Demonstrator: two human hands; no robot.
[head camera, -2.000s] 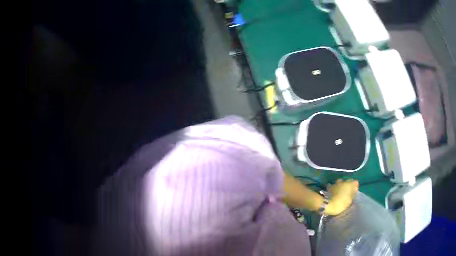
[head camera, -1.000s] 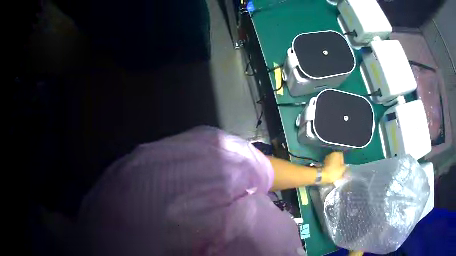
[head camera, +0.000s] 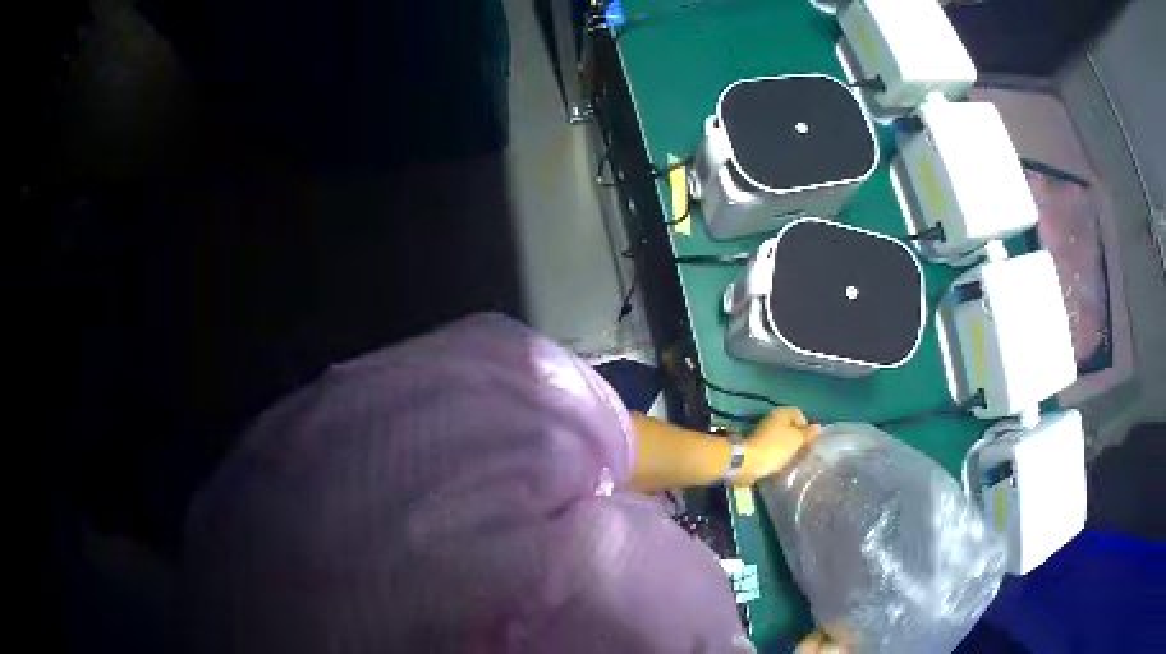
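Note:
A clear plastic bag, likely a bubble bag, bulges over the bench's near end at the lower right of the view. My left hand, with a watch on the wrist, is closed on the bag's upper edge. My right hand is at the bottom rim of the picture, mostly cut off, with its fingers on the bag's lower edge. Glare and folds hide whether anything is inside the bag. A white unit with a black top stands just above my left hand, and a second such unit stands beyond it.
Several white units stand in a row along the mat's far side, with black leads. Thin black cables run across the green mat near my left hand. Blue sheeting is at the lower right. Yellow tape marks the near edge.
Over the last second the bag has moved down and towards me, uncovering the nearest white unit of the far row. My left hand has shifted left with it, and more of my right hand's fingers show.

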